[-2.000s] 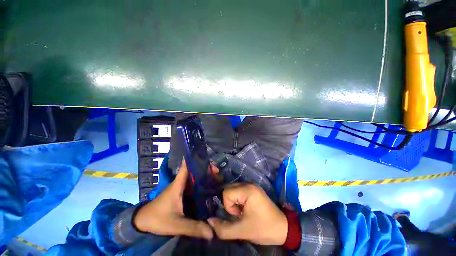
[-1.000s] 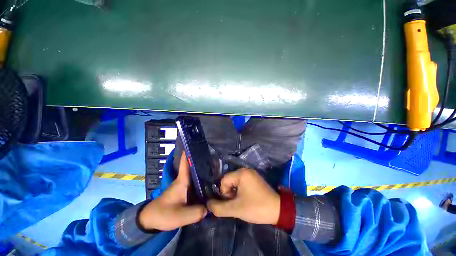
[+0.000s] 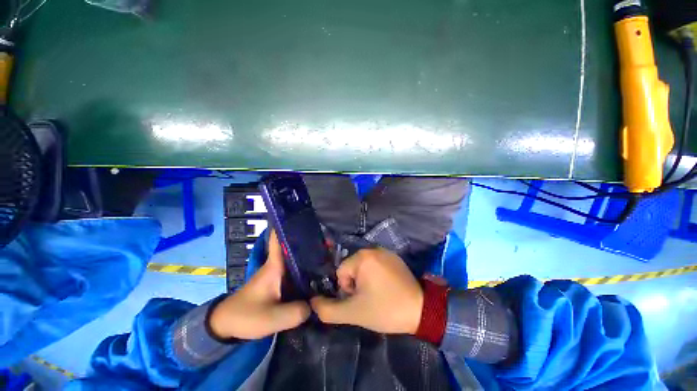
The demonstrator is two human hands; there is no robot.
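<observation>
A dark blue-black smartphone (image 3: 300, 229) is held over my lap, just below the bench's near edge. Its camera end points up and away, leaning left. My left hand (image 3: 258, 304) holds it from the left and below, with the thumb near the lower end. My right hand (image 3: 374, 296) is at the lower right corner, its fingers curled against the phone. Both thumbs nearly meet at the bottom. Whether a small thing sits in my right fingers cannot be seen.
The green bench (image 3: 367, 76) spans the top. A yellow electric screwdriver (image 3: 644, 107) with cables is at the right, another (image 3: 5, 72) at the left edge. A black fan (image 3: 17, 172) is at the left. Stacked black trays (image 3: 238, 233) stand left of my lap. Clear film (image 3: 126, 6) lies at top left.
The phone has turned so that more of its face and camera end shows. Both hands stay on it at the lower end. The view has shifted slightly, bringing the left screwdriver and film into view.
</observation>
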